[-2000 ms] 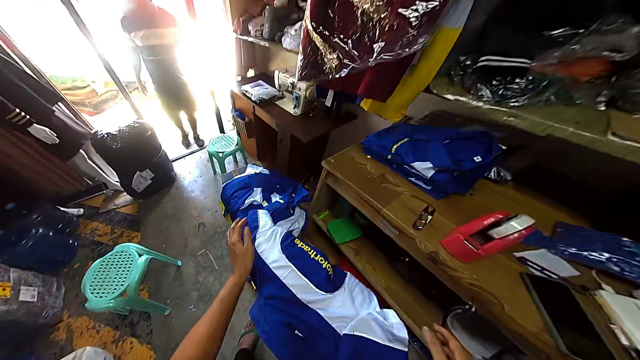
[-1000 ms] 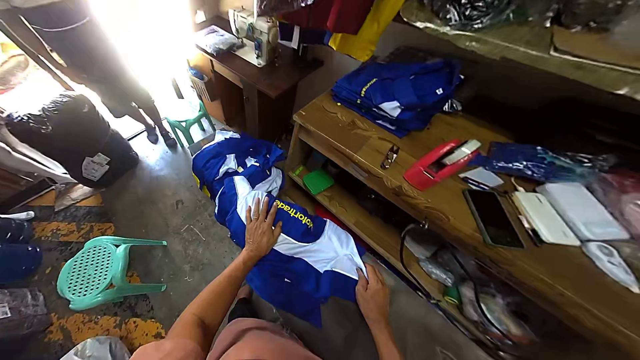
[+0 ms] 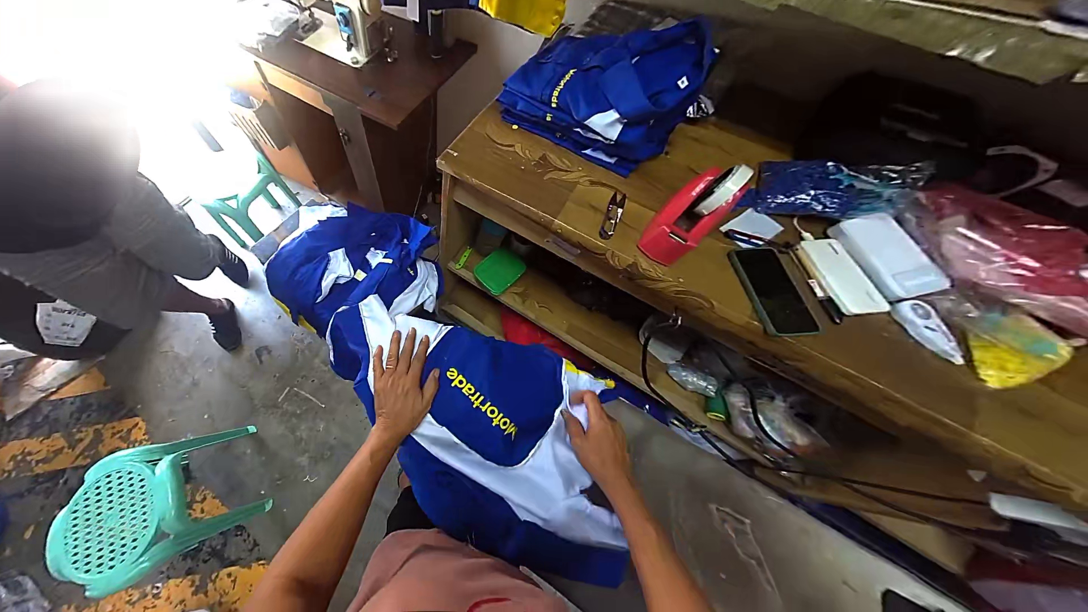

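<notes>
A blue and white garment [image 3: 510, 374] with yellow lettering lies spread out in front of my body, its sleeve or side edge hanging low. My left hand [image 3: 403, 387] rests flat on its white part, fingers apart. At the garment's right edge, my right hand [image 3: 597, 433] has thumb and forefinger on the white cloth near a yellow trim; whether they pinch it is hard to see. Just beyond lies a heap of similar blue and white garments [image 3: 357, 259]. A folded stack of blue garments [image 3: 608, 93] sits on the wooden counter [image 3: 544, 191].
On the counter are thread snips [image 3: 612, 214], a red tape dispenser [image 3: 690, 219], a phone [image 3: 773, 291] and plastic-wrapped items. A sewing machine [image 3: 353, 30] stands on a table at the back. A green plastic stool [image 3: 110, 518] is at the left. A person [image 3: 144, 229] stands at the upper left.
My right hand has come up from the lower right to the garment's right edge. The left hand now lies flat on the white part. The person has come nearer from the doorway.
</notes>
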